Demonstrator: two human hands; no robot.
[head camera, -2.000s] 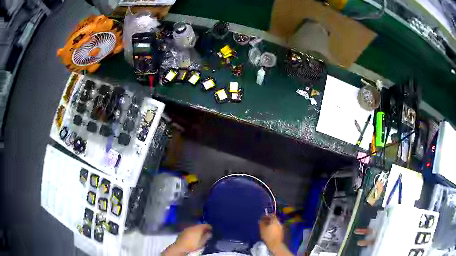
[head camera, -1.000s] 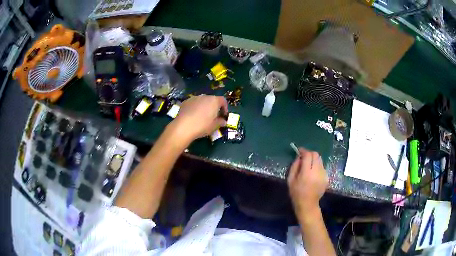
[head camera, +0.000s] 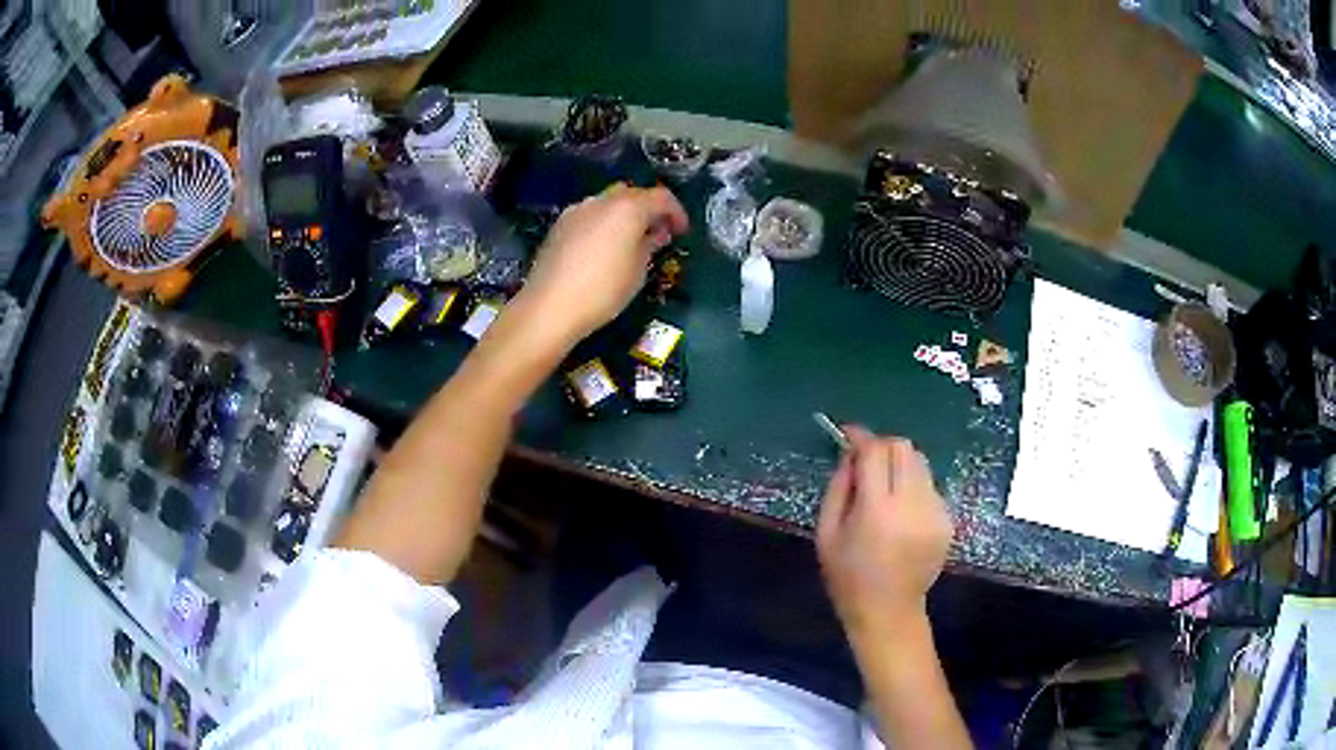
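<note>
My left hand (head camera: 598, 264) reaches over the middle of the green mat (head camera: 762, 396), at the spot of the yellow pieces. Its fingertips point right; whether they hold anything is hidden. My right hand (head camera: 884, 513) is closed on a short thin pale tool (head camera: 831, 428), perhaps tweezers, above the mat's front edge. Between the hands lie black watch units with silver-white, yellow-edged cells: one at the left (head camera: 592, 384), one at the right (head camera: 658, 384). A loose-looking cell (head camera: 657, 343) sits just above them. More units (head camera: 396, 308) lie left, partly behind my left forearm.
A white bottle (head camera: 756, 293), clear dishes (head camera: 788, 230) and a black fan (head camera: 932, 261) stand behind. Right are white paper (head camera: 1092, 440) and a round dish (head camera: 1194, 355). Left are a multimeter (head camera: 303, 235), an orange fan (head camera: 161, 205) and a parts tray (head camera: 191, 454).
Both hands have come up from the stool to the bench. Since one second ago, my left hand has moved from the cells towards the back; my right hand has shifted slightly left.
</note>
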